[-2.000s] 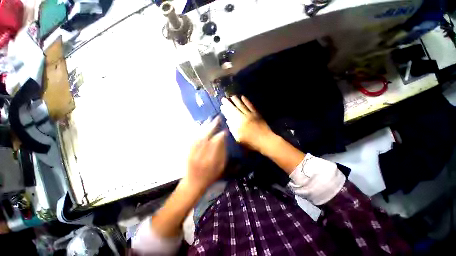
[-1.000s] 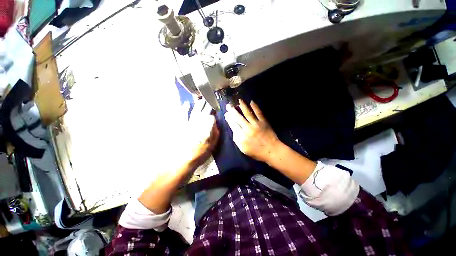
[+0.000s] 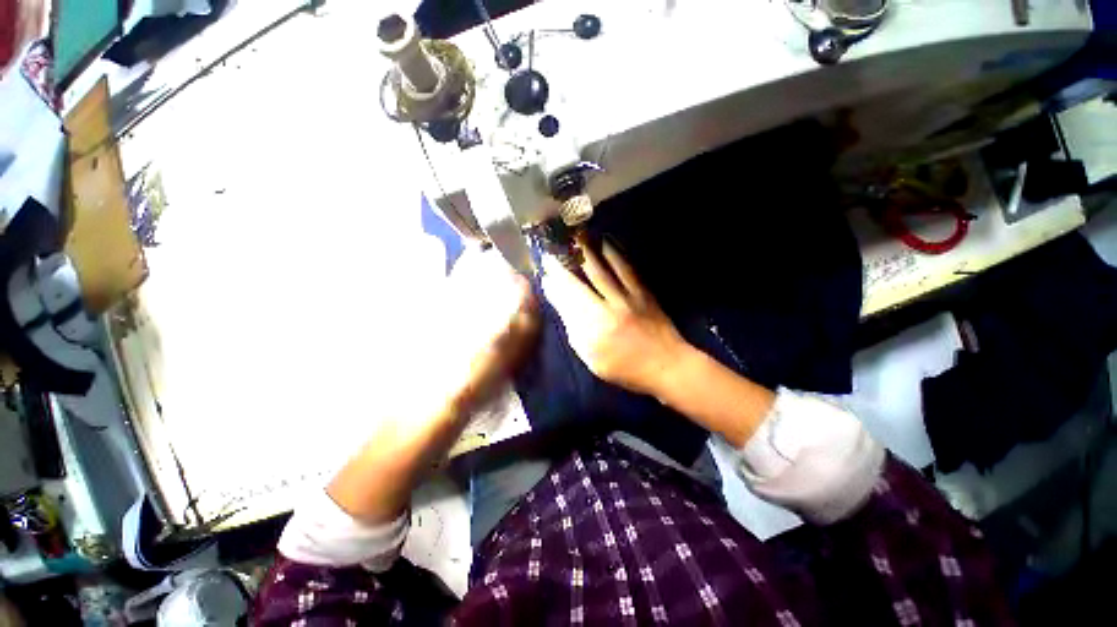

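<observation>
A large navy fabric panel [image 3: 747, 245] lies under the arm of the white industrial sewing machine [image 3: 735, 74] and hangs over the table's front edge. My right hand [image 3: 619, 325] lies flat on it, fingertips close to the presser foot [image 3: 561, 235], fingers slightly spread. My left hand [image 3: 496, 337] is at the panel's left edge, just left of my right hand. It is overexposed and blurred, so its fingers and any grip cannot be told. A small blue fabric part [image 3: 443, 233] shows left of the needle area. The needle itself is hidden.
Red-handled scissors [image 3: 933, 229] lie under the machine arm at the right. A brown cardboard piece [image 3: 104, 202] lies at the table's left edge. White fabric [image 3: 904, 386] and a dark fabric pile [image 3: 1023, 367] are at the lower right. The white table [image 3: 270, 319] is strongly overexposed.
My left hand has moved down and left from on top of the fabric to its left edge. Less blue fabric shows beside the foot. My right hand stays near the foot. The camera view has shifted.
</observation>
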